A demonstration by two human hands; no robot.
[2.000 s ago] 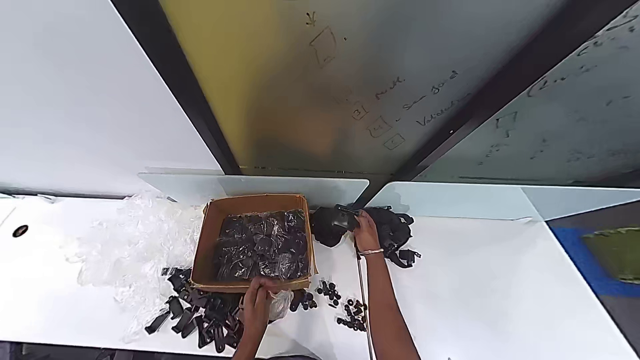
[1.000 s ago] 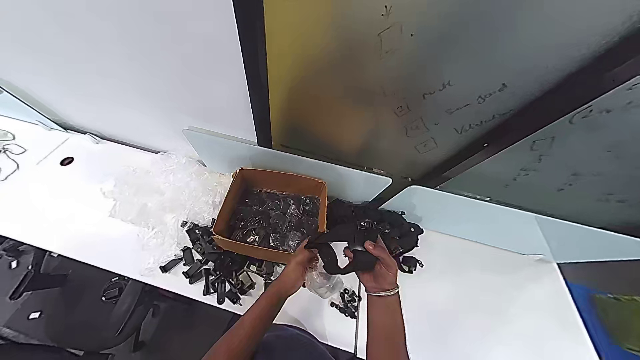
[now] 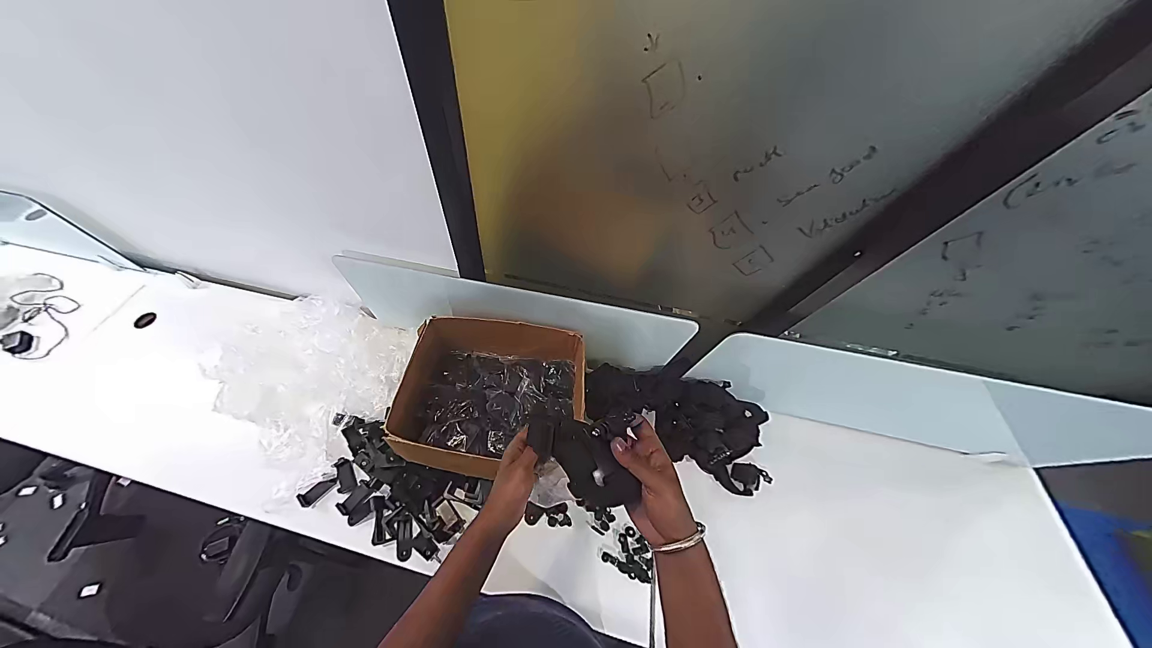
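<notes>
My left hand (image 3: 515, 477) and my right hand (image 3: 652, 477) hold a black strap item (image 3: 585, 463) between them, just in front of a cardboard box (image 3: 468, 461). The left fingers grip a dark end of it; the right fingers and thumb close on its other side. Black items in clear plastic bags (image 3: 495, 400) fill the box. Right of the box lies a heap of black straps (image 3: 711, 418). Black plastic clips or brackets (image 3: 387, 504) are piled at the box's front left. Small black parts (image 3: 630, 553) lie below my hands.
Crumpled clear plastic bags (image 3: 306, 369) cover the table left of the box. Low glass dividers (image 3: 855, 396) run along the back edge, below a wall with handwriting. A cable (image 3: 45, 315) lies far left. Chairs (image 3: 225, 549) stand below the front edge.
My right hand has drawn a black strap item from the heap toward me, and my left hand has come from the box's front edge to hold it too. The view has shifted left.
</notes>
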